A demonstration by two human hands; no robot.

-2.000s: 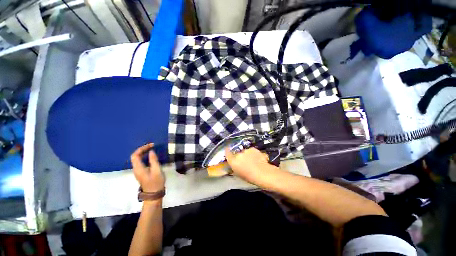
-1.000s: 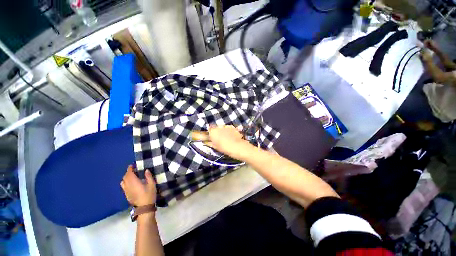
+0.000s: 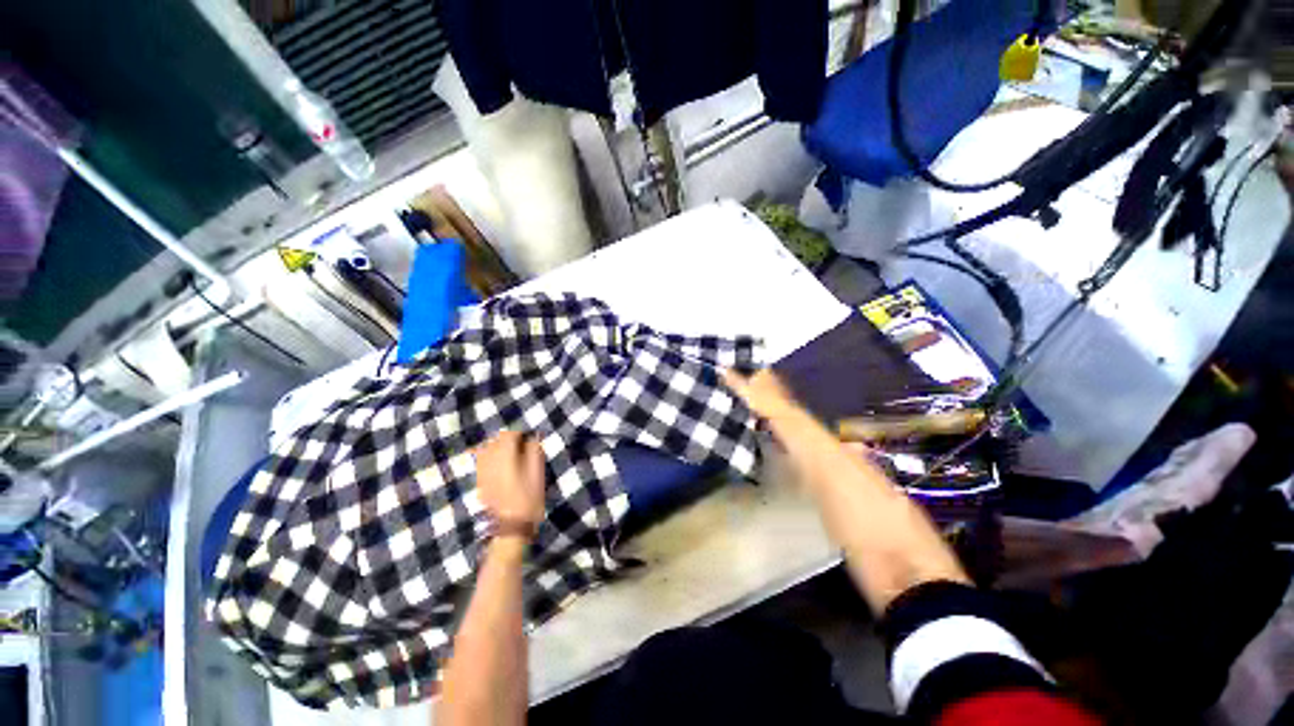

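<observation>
The black-and-white checked garment (image 3: pixel 376 489) lies spread over the navy padded board (image 3: pixel 656 479), covering most of it. My left hand (image 3: pixel 511 482) has its fingers curled on the garment's middle, closed on the cloth. My right hand (image 3: pixel 762 397) is slightly blurred and holds the edge of the garment's right-hand part, which looks like a sleeve. The iron (image 3: pixel 922 437) lies at the right on the dark pad (image 3: pixel 852 372), its tan handle showing, out of my hands.
A blue upright block (image 3: pixel 432 295) stands behind the garment. A yellow-and-blue booklet (image 3: pixel 930 341) lies beside the pad. Dark hoses and cables (image 3: pixel 993 270) hang at the right. A dark garment (image 3: pixel 653 50) hangs behind the white table (image 3: pixel 710 263). Pale and dark cloth lies at lower right.
The garment has moved left along the board and is spread over its rounded end. My right hand has let go of the iron, now on the pad, and has taken the garment's edge.
</observation>
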